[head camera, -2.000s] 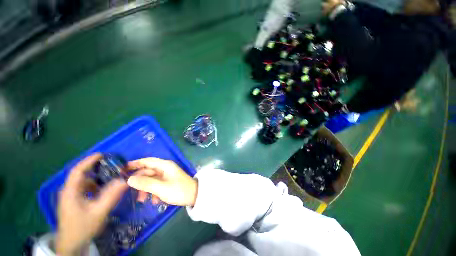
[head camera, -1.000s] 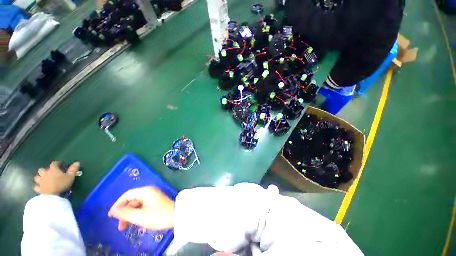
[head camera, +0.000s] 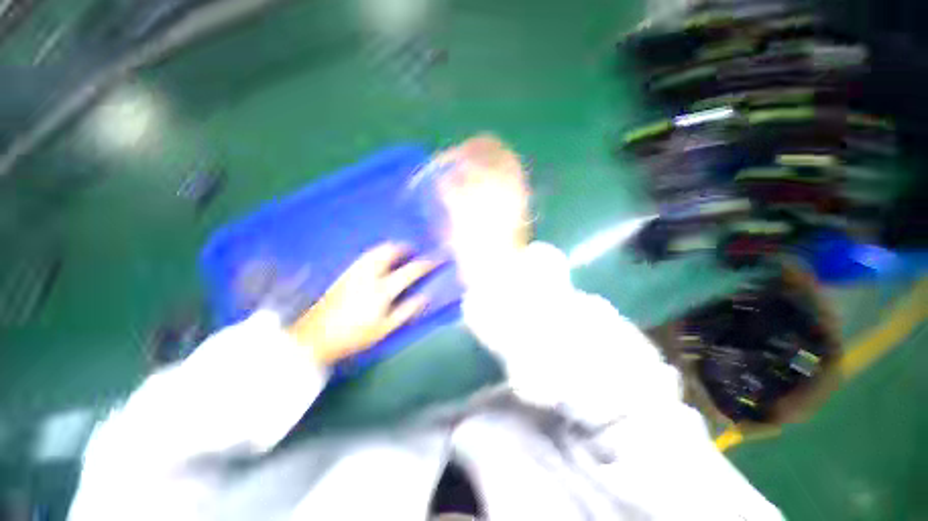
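Note:
The view is strongly blurred. The blue parts tray (head camera: 305, 219) lies in front of me. My left hand (head camera: 366, 305) is over the tray's near part, palm down, with its fingers apart and nothing visible in it. My right hand (head camera: 483, 198) is at the tray's right edge; blur hides its fingers and whatever may be in or under it. A greyish patch, perhaps small springs (head camera: 259, 280), shows at the left in the tray. A dark round unit (head camera: 201, 186) lies on the green bench beyond the tray's left part.
A large dark heap of assemblies (head camera: 743, 132) with light-green parts is at the upper right. Below it, past the bench edge, stands a brown cardboard box (head camera: 829, 331) holding dark parts. A dark blurred thing (head camera: 178, 341) lies left of the tray. A yellow floor line runs at the right.
The view has shifted and blurred. My left hand has moved from the bench left of the tray to over the tray. My right hand has moved from over the tray to its right edge.

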